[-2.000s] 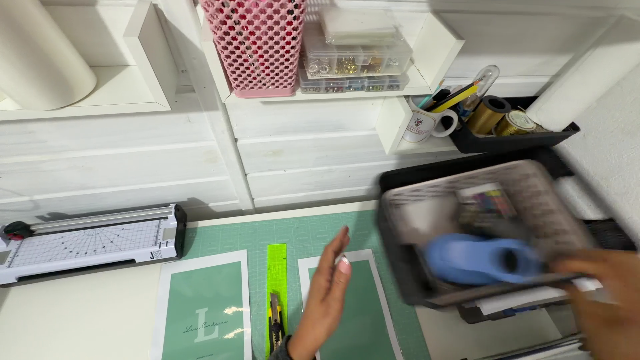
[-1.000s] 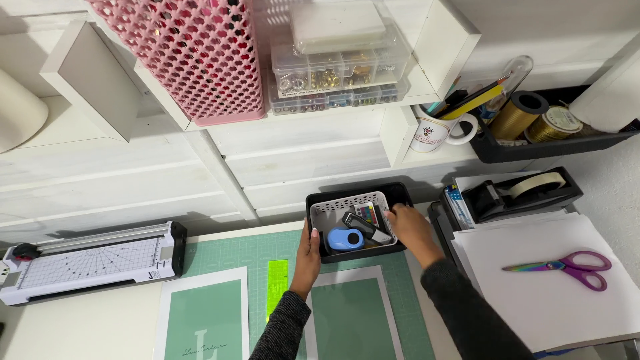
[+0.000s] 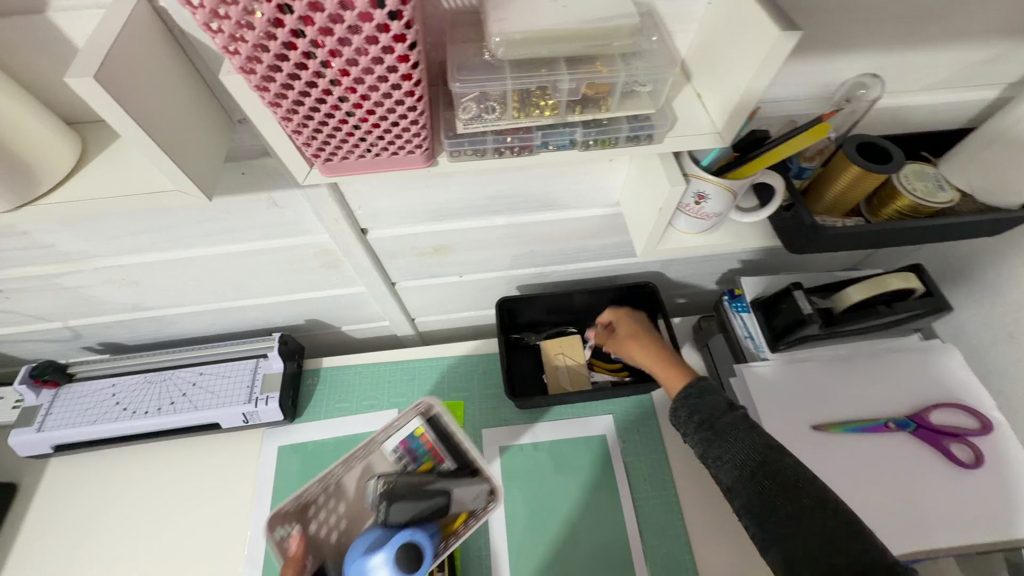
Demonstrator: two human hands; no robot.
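Note:
A light plastic basket (image 3: 320, 480) is tilted in my left hand (image 3: 295, 554), which shows only at its lower left rim. It holds a blue craft punch (image 3: 392, 552), a black and grey stapler (image 3: 428, 496) and a small pack with coloured squares (image 3: 420, 448). My right hand (image 3: 628, 340) reaches into the black plastic bin (image 3: 516, 376), its fingers bent over the contents; whether they grip anything cannot be told. Beside the fingers in the bin lie a tan flat piece (image 3: 566, 364) and something with yellow and black handles (image 3: 610, 368).
Two white-bordered green sheets (image 3: 560, 504) lie on a green cutting mat (image 3: 384, 380). A paper trimmer (image 3: 160, 396) stands left. Right are purple-handled scissors (image 3: 948, 432) on white paper and a tape dispenser (image 3: 856, 308). Shelves above hold a pink basket (image 3: 344, 88), clear boxes (image 3: 560, 96) and a mug (image 3: 704, 200).
The light basket has come out of the black bin and moved down and left with my left hand. My right hand has let go of its rim and is now inside the bin.

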